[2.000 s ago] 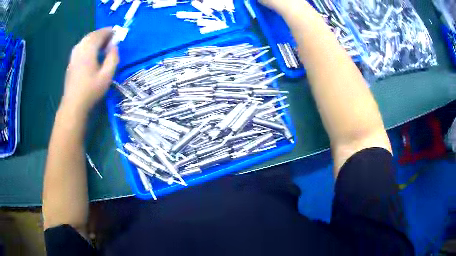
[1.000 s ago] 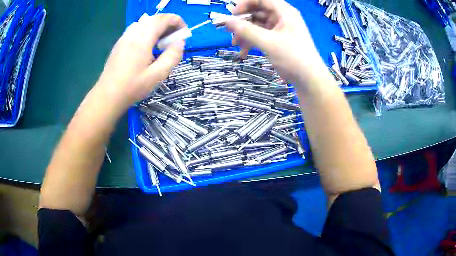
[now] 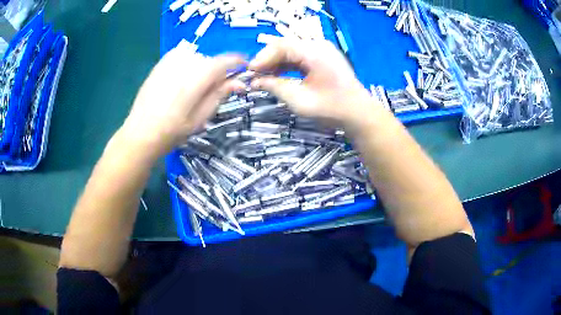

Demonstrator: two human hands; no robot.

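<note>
My left hand (image 3: 183, 92) and my right hand (image 3: 317, 80) meet fingertip to fingertip over the back of the near tray (image 3: 280, 227). Both are bare and blurred. Something silvery shows between the fingertips, but I cannot tell a held part from the heap behind. The blue near tray is piled with assembled units (image 3: 212, 200), silver tubes with thin pale rods, some poking over its front left edge. Beyond it, the far tray (image 3: 215, 44) holds white plastic pieces (image 3: 243, 22), heaped mostly at its back.
The right-hand tray (image 3: 384, 46) holds loose metal sleeves (image 3: 430, 77). A clear plastic bag of silver tubes (image 3: 504, 80) lies right of it. Side trays (image 3: 37, 132) with thin parts stand at the left. A stray white piece (image 3: 109, 5) lies on the green mat. A red stool (image 3: 530, 215) stands below right.
My hands came together over the near tray from apart. A second ago, a white piece was in my left fingers and a silver sleeve in my right; neither is distinct now.
</note>
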